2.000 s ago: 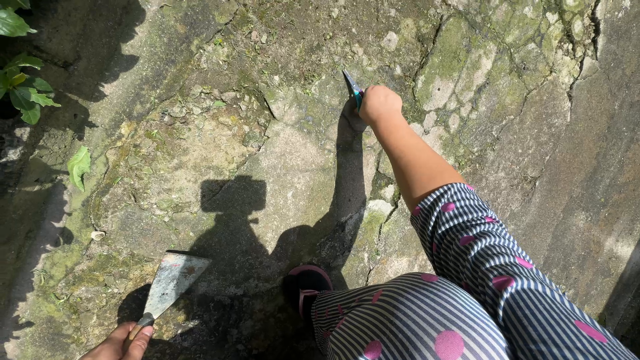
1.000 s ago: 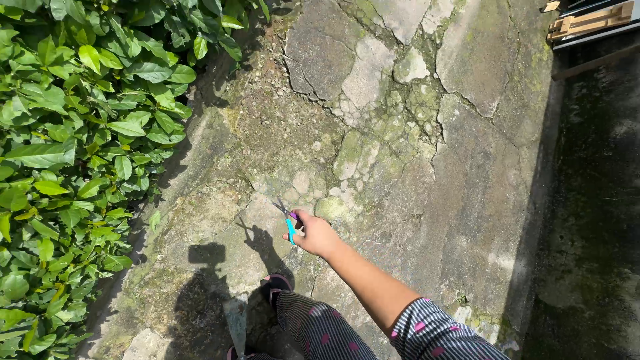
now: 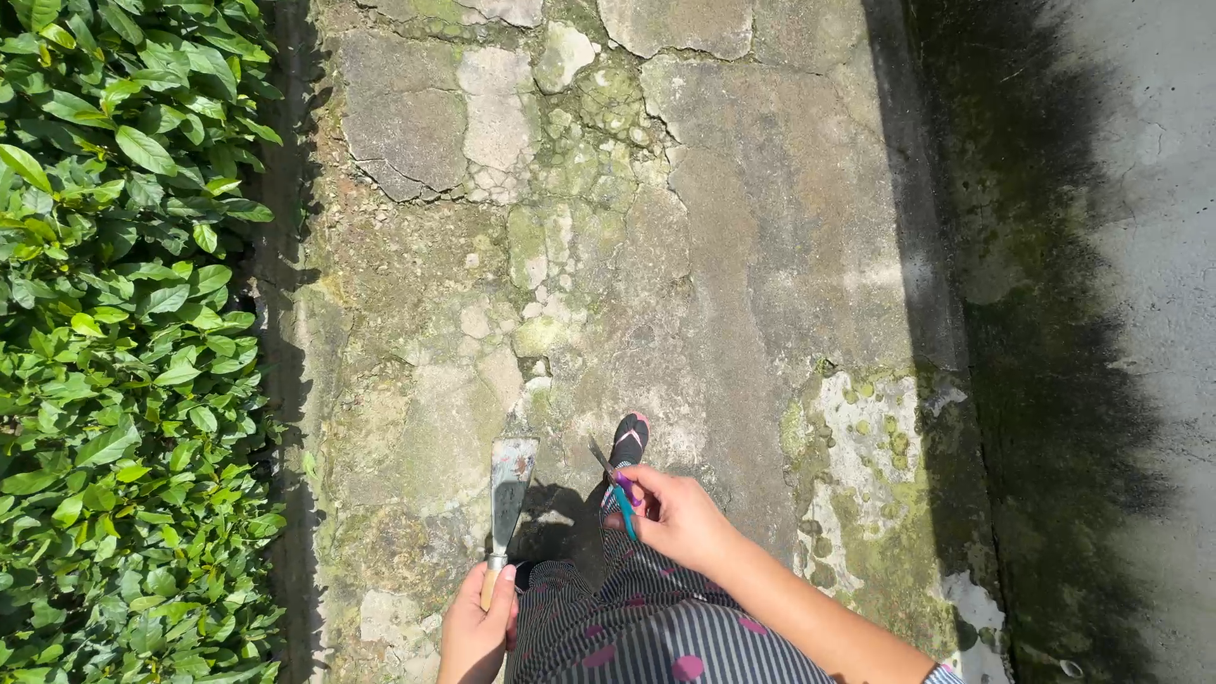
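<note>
My left hand (image 3: pixel 483 622), at the bottom centre, grips the wooden handle of a putty knife (image 3: pixel 510 494), whose metal blade points up the view and bears smudges of paint or dirt. To its right, my right hand (image 3: pixel 676 518) holds small scissors (image 3: pixel 622 492) by their teal and purple handles. The scissor blades point up and to the left, in front of my striped trouser leg and close to my foot in a dark sock and sandal (image 3: pixel 630 437). Whether the blades are slightly parted is hard to tell.
Cracked concrete paving (image 3: pixel 760 237) with moss and loose bits runs ahead. A leafy green hedge (image 3: pixel 133 361) lines the left side behind a low concrete edge. Along the right stands a grey wall (image 3: pixel 1159 237) with dark, mossy stains at its foot.
My right hand with the scissors, earlier stretched out over the paving, is now drawn in near my legs. The putty knife is now upright beside it. The view has swung considerably.
</note>
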